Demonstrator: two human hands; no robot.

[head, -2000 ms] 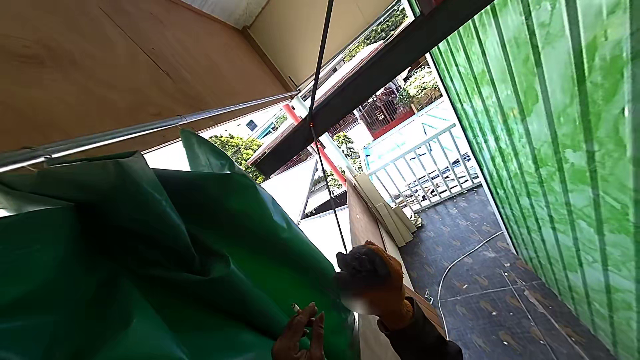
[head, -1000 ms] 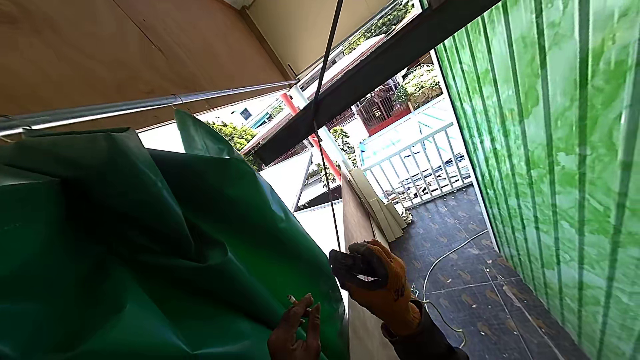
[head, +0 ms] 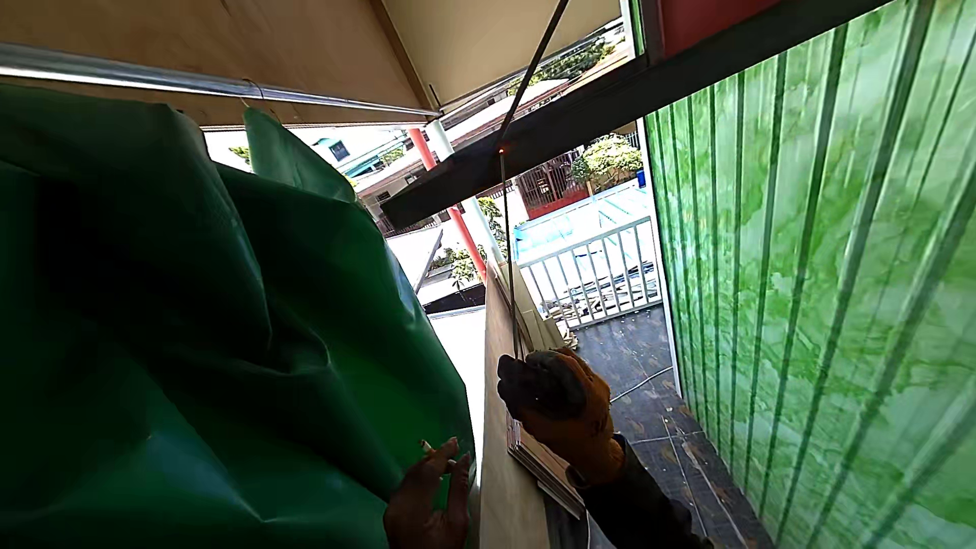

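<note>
My left hand (head: 431,492), bare, is low in front of a green tarpaulin (head: 328,335), with a small, pale, stick-like thing (head: 425,447) between its fingers. To its right, my right hand (head: 564,404) wears an orange and black work glove. Its fingers are curled closed around the lower end of a thin dark rod (head: 509,252); the grip itself is partly hidden by the glove. The rod runs up to a dark beam (head: 579,110), where a small orange spot glows. Another dark rod or cord (head: 534,65) continues above the beam.
A green ribbed panel wall (head: 823,252) stands at right. Stacked boards (head: 545,469) and a long panel edge (head: 503,480) lie below my right hand. A cable (head: 644,381) crosses the dark floor (head: 640,343) near a white railing (head: 602,274). A metal pipe (head: 191,84) spans the upper left.
The fingers of my gloved right hand look more closed than one second ago. My left hand stays low by the tarpaulin, still holding the small thing.
</note>
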